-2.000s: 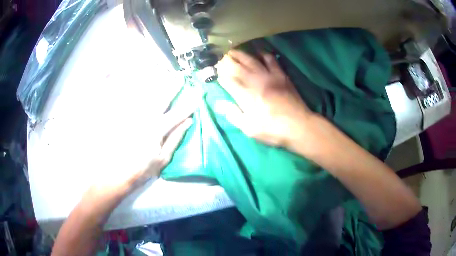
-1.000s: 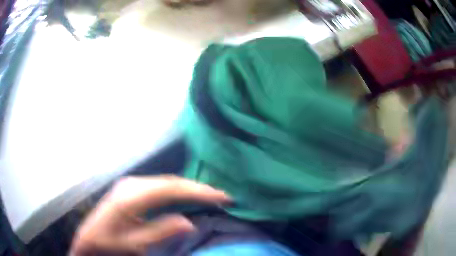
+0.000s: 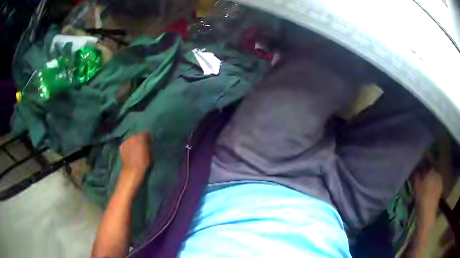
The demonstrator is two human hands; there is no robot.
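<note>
A pile of dark green cloth (image 3: pixel 166 108) lies at my left side. My left hand (image 3: pixel 136 152) is at the pile, its back up and its fingers curled down out of sight; whether it grips the cloth is hidden. My right hand (image 3: pixel 427 185) is low at the right edge, small and blurred, beside a bit of green cloth (image 3: pixel 402 206); its grip is unclear. A white paper or tag (image 3: pixel 208 61) lies on the pile.
The white table edge (image 3: pixel 353 43) curves across the upper right, above my legs in grey trousers (image 3: pixel 287 121). A shiny green plastic bottle (image 3: pixel 58 75) lies on the cloth at left. A black metal frame (image 3: pixel 38 174) is at lower left.
The view has swung down and left, from the table to my lap and the pile. The green garment has left the table and my lap. My left hand is now at the pile.
</note>
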